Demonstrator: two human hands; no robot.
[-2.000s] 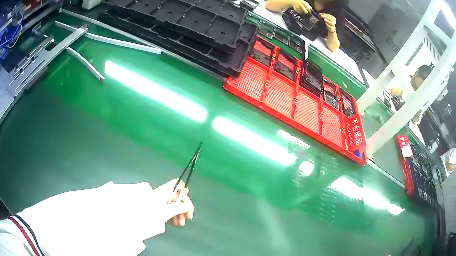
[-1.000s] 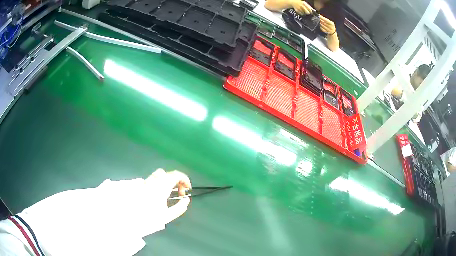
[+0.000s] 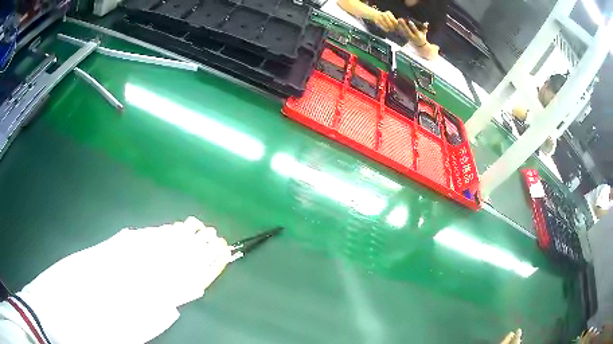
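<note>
My left hand [image 3: 207,247] comes in from the lower left in a white sleeve and holds slim black tweezers [image 3: 259,239] above the green belt. Its fingers are partly lost in glare. The tweezers point right and slightly up, with their arms close together. Nothing can be made out at their tips. The belt [image 3: 201,181] shines with reflected ceiling lights. My right hand cannot be identified in view. Bare fingertips [image 3: 512,337] show at the bottom edge, lower right; whose they are is unclear.
A red tray [image 3: 359,127] with black parts stands beyond the belt, beside stacked black blister trays [image 3: 228,30]. Pale guide strips [image 3: 148,60] and a metal fixture [image 3: 47,84] are at the left. A white post [image 3: 517,151], another red tray [image 3: 536,208] and a person's hands [image 3: 396,27] are farther right.
My left hand has moved a little left. The tweezers turned from pointing up to pointing right and closed nearly together. The view shifted slightly; fingertips have appeared at lower right.
</note>
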